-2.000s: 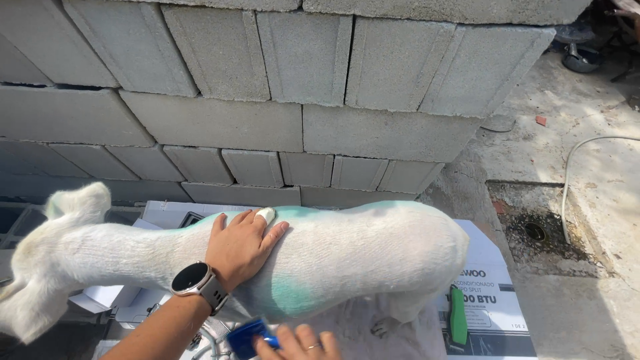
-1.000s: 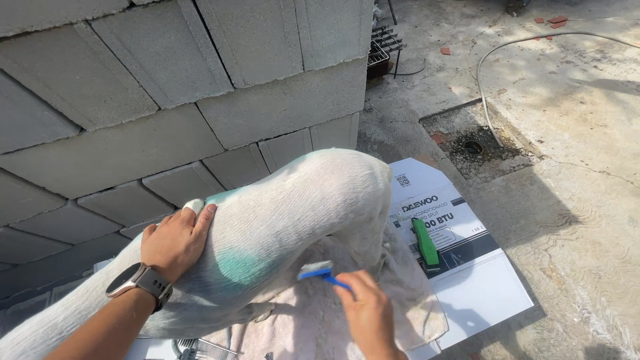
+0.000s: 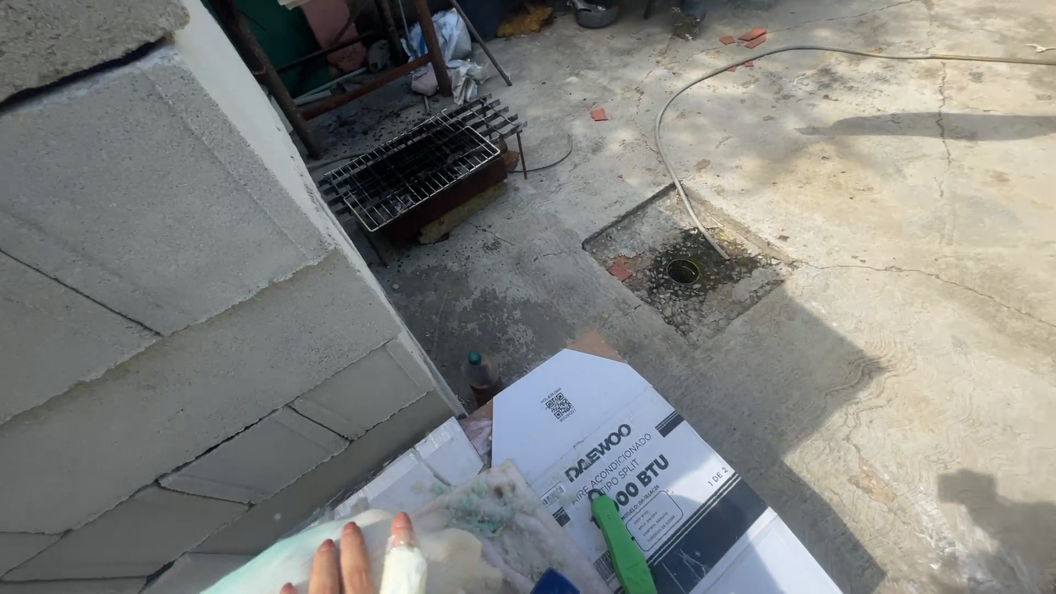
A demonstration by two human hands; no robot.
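At the bottom edge, the fingers of my left hand (image 3: 355, 561) lie flat on the white, green-tinted coat of an animal, likely a dog (image 3: 285, 561); one finger has a white wrapping. Only part of the animal shows. To the right, the top of a blue tool (image 3: 554, 582) pokes into view; whether it is held is hidden. My right hand is out of view. A stained pale cloth (image 3: 528, 528) with green-tinted tufts of hair lies beside the animal. Farther right, a green-handled tool (image 3: 620, 544) rests on a printed white cardboard box (image 3: 544, 445).
A concrete block wall (image 3: 165, 371) rises on the left. Behind it stand a charcoal grill with wire racks (image 3: 421, 169) and a bottle with a green cap (image 3: 481, 375). A hose (image 3: 664, 124) runs into a sunken drain (image 3: 683, 271) in the cracked concrete floor.
The view has swung right and up, toward the grill and drain. One second ago my right hand held the blue tool beside the animal; now that hand is out of view.
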